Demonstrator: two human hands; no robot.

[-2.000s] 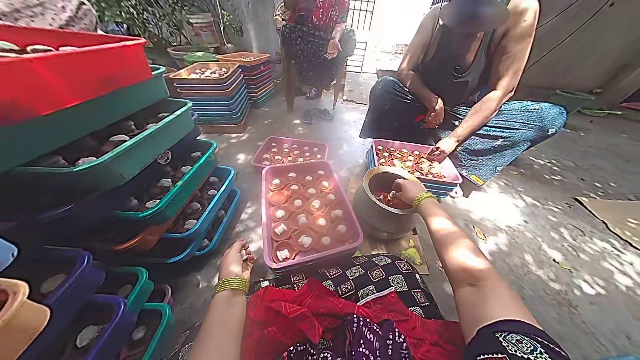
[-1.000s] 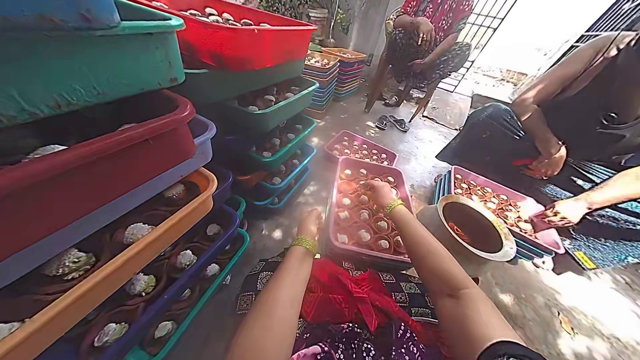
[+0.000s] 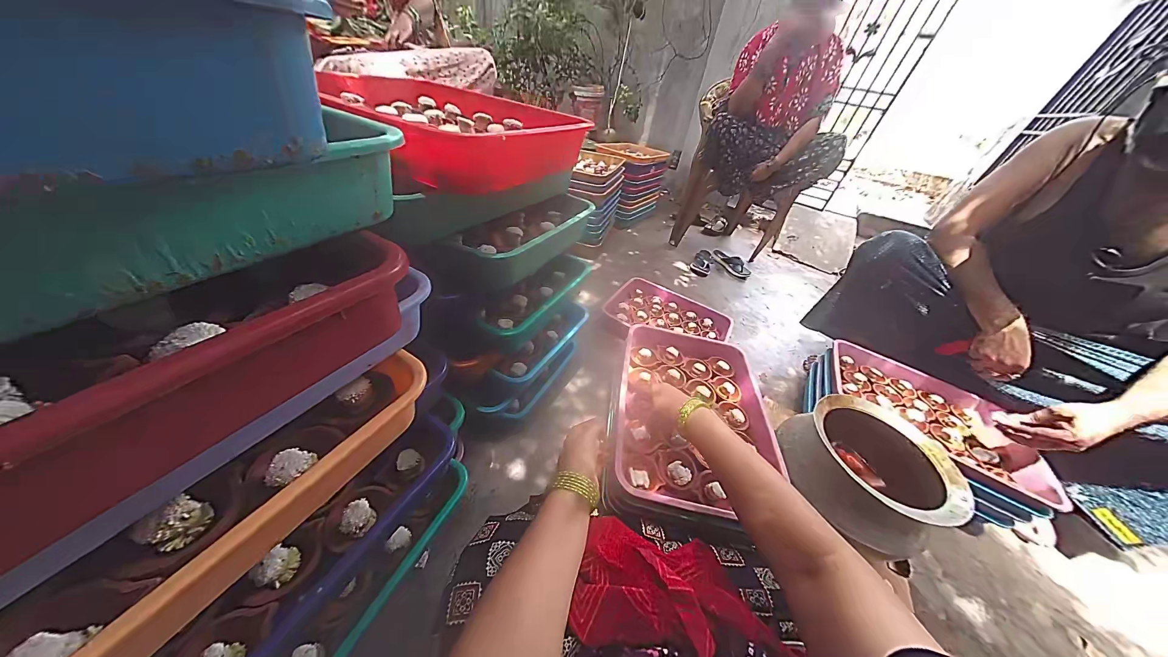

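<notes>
A pink plastic tray (image 3: 762,429) full of small round brown cups with white pieces in them lies in front of me. My right hand (image 3: 659,401) reaches over its left-middle part, fingers down among the cups; its fingertips are too blurred to show whether they hold anything. My left hand (image 3: 584,447) is beside the tray's left edge, its fingers partly bent, and its grip is unclear. To the right of the tray stands a round metal pot (image 3: 844,484) with a wide rim and something reddish inside. Both my wrists wear yellow-green bangles.
Tall stacks of coloured trays stand on the left, among them a red tray (image 3: 511,155) and an orange tray (image 3: 274,493). Behind mine lies another pink tray (image 3: 698,297). At right a seated person's hand (image 3: 1063,424) is at a further pink tray (image 3: 1031,470). Another person sits near sandals (image 3: 730,265).
My right hand was inside the pot two seconds ago and is now over the pink tray. The view has swung left, bringing more of the tray stacks in.
</notes>
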